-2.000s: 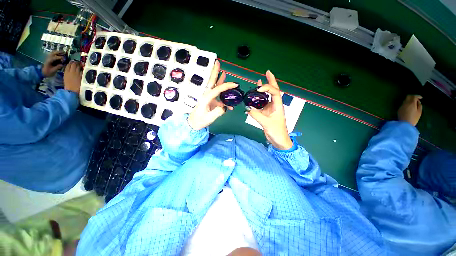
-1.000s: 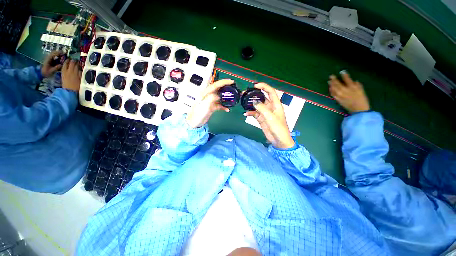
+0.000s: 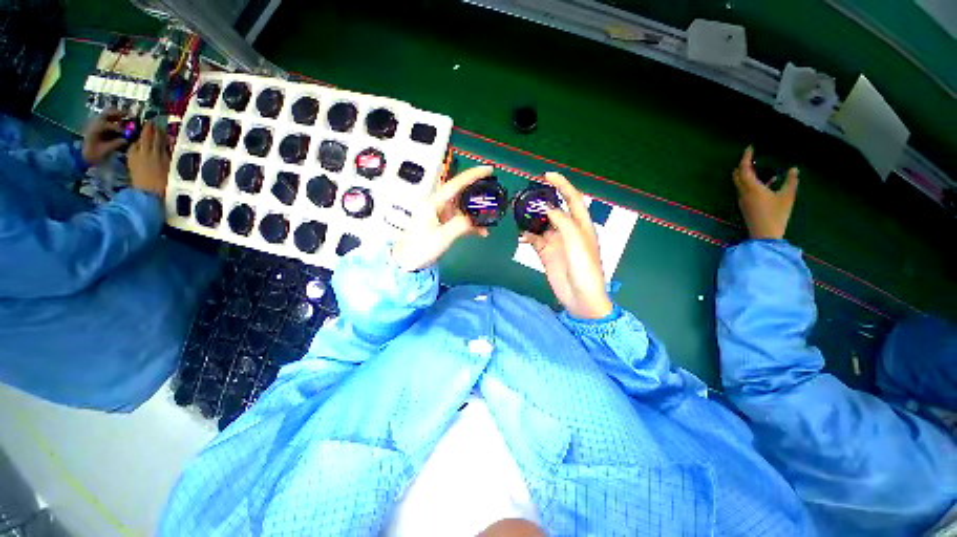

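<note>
My left hand [image 3: 439, 222] holds a round black smartwatch unit [image 3: 484, 201] between thumb and fingers, its face lit with white and purple marks. My right hand [image 3: 572, 250] holds a second smartwatch unit [image 3: 537, 209], also lit, with a finger over the lower part of its face. The two units are side by side with a small gap, above the bench. A white paper sheet [image 3: 616, 237] with a dark blue square lies partly hidden behind my right hand.
White foam tray [image 3: 395, 189] at left holds rows of watches, two showing red. Black blister tray [image 3: 247, 325] lies below it. One watch [image 3: 525, 119] lies on the green conveyor belt [image 3: 630, 126]. Neighbours' hands are at a wired fixture [image 3: 128, 79] and over the belt [image 3: 768, 202].
My two units have moved slightly apart and their lit screens show different marks. The right neighbour's hand has moved to a watch on the belt. The belt watch has shifted slightly right.
</note>
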